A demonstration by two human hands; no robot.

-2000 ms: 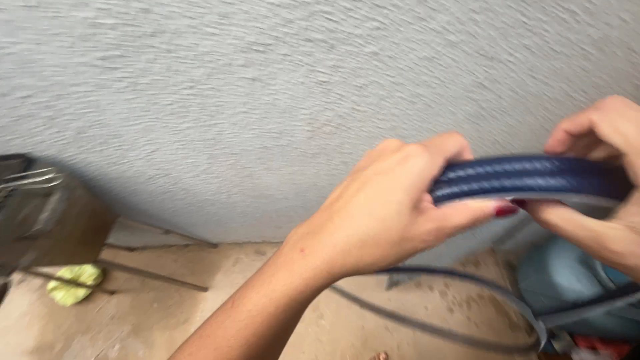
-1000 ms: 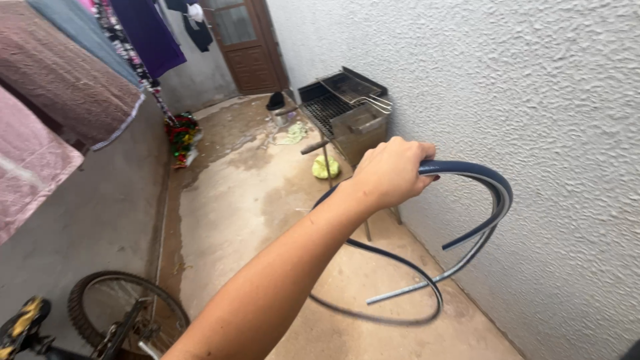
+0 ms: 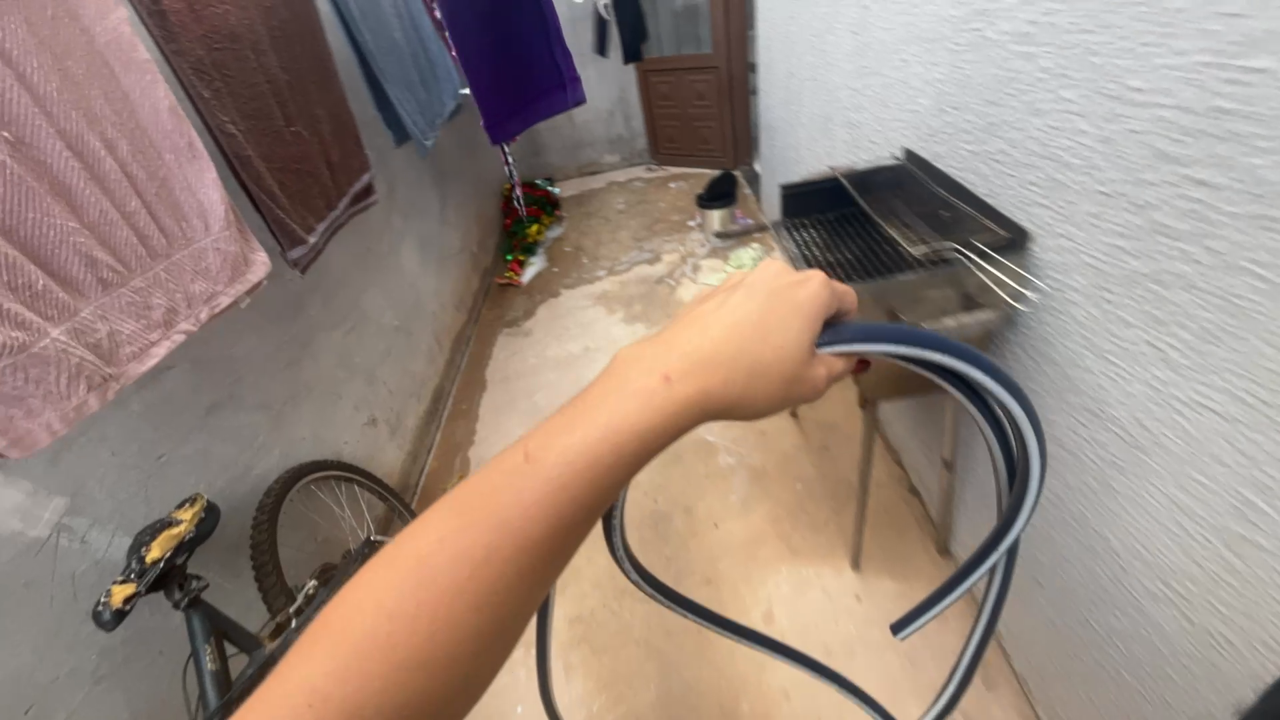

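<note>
My left hand (image 3: 770, 340) reaches forward across the middle of the view, its fingers closed around a looped dark blue hose with a pale grey stripe (image 3: 1025, 440). Several turns of the hose bend over to the right of the fist, and one cut end points down to the left. A longer loop hangs below the forearm and runs out of the bottom of the view. My right hand is not in view.
A grill on legs (image 3: 850, 245) stands against the white textured wall (image 3: 1150, 300). At left, a bicycle (image 3: 215, 640) leans near the grey wall below hanging towels (image 3: 110, 220). Tinsel (image 3: 530, 230) and a metal container (image 3: 716, 215) lie farther along the floor, before a brown door (image 3: 690, 110).
Two seconds ago both hands held the coiled hose near the wall; now only my left hand shows on it. The view has swung left along the passage.
</note>
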